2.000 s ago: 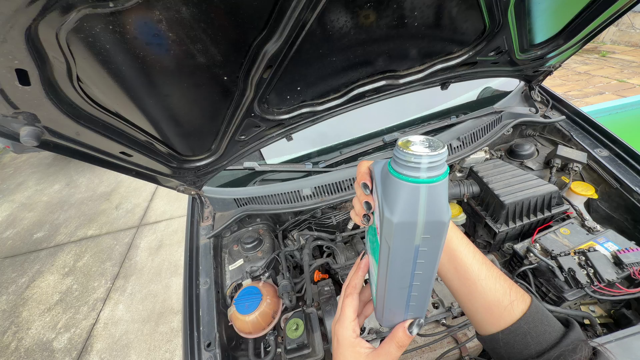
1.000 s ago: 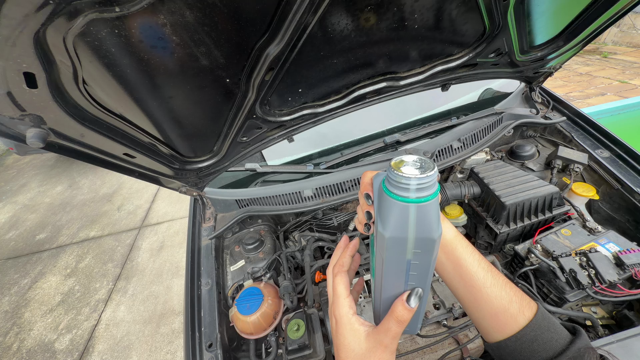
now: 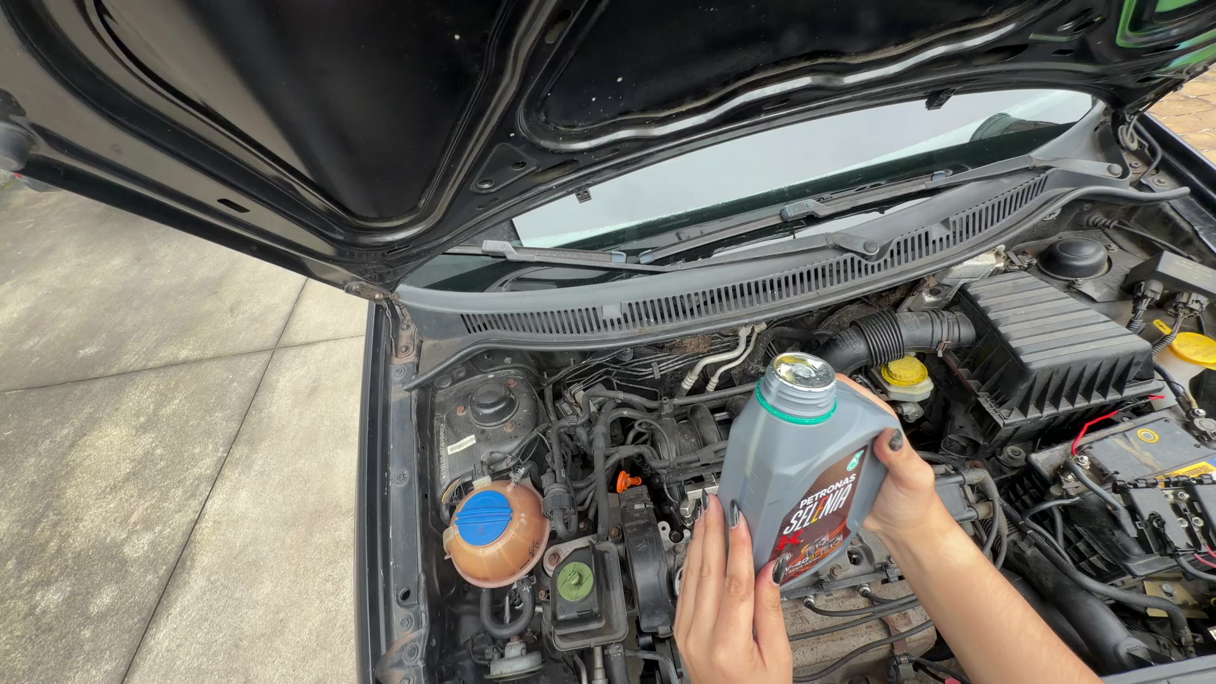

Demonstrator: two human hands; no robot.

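A grey Petronas Selenia motor oil bottle (image 3: pixel 803 475) is held over the engine bay, slightly tilted. Its cap is off, and silvery foil shows at the mouth, with a green ring round the neck. My right hand (image 3: pixel 898 465) grips the bottle's handle side on the right. My left hand (image 3: pixel 736 598) supports the lower left side, fingers against the plastic and thumb near the label. Below and left of the bottle, an orange dipstick handle (image 3: pixel 627 482) shows among the hoses. The engine (image 3: pixel 855 617) lies beneath both hands.
The raised black hood (image 3: pixel 380 123) spans the top. A coolant reservoir with a blue cap (image 3: pixel 496 532) and a green-capped reservoir (image 3: pixel 575 581) are at left. To the right stand a yellow-capped brake fluid reservoir (image 3: pixel 904 378), an air filter box (image 3: pixel 1054 351) and the battery (image 3: pixel 1130 456).
The bottle has turned so its printed label faces the view, and it now leans a little. Both hands have shifted their hold with it. The view has also moved.
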